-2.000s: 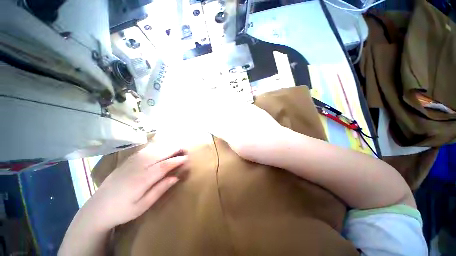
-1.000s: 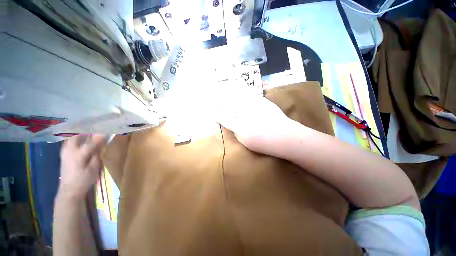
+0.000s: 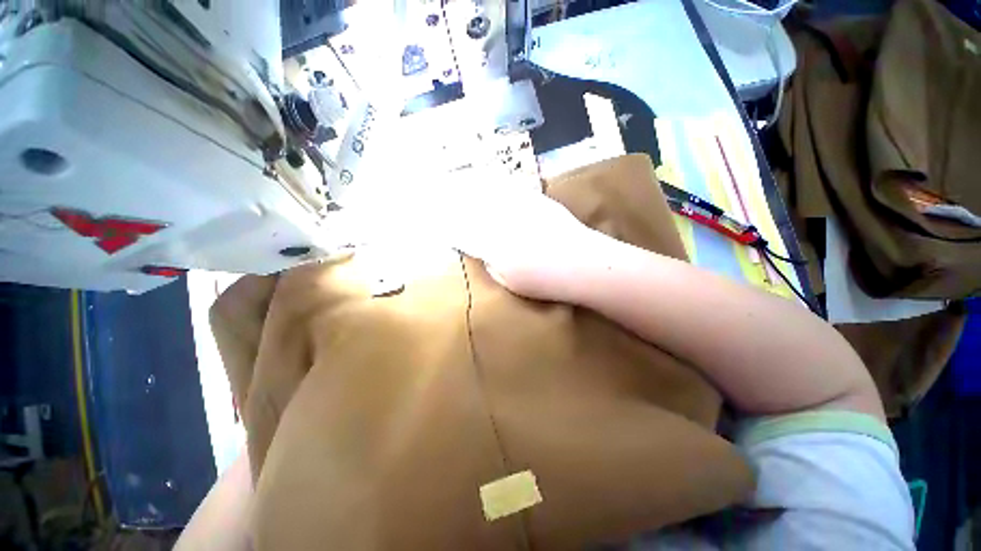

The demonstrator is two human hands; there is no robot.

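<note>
The brown bag body (image 3: 387, 420) spreads from the machine's lit work area down to the bottom edge. A dark seam runs down its middle, with a yellow tape tab (image 3: 511, 495) low on it. My right hand (image 3: 522, 239) lies on the bag's upper part, right of the seam; its fingers are lost in lamp glare. A small pale piece (image 3: 387, 288) lies left of the seam. Of my left arm, only a patch of skin shows at the lower left; the hand is hidden by the bag.
The white machine head (image 3: 129, 172) with a red logo is at upper left, close to the bag. A red-and-black tool (image 3: 715, 223) lies on the yellow-taped template (image 3: 705, 140) at right. A brown bag pile (image 3: 893, 172) and white sheet (image 3: 877, 301) are further right.
My left hand has left the bag's top, moved to its left side, then dropped out of sight. The bag's lower part is raised and its tape tab now shows. My right hand stays near the seam.
</note>
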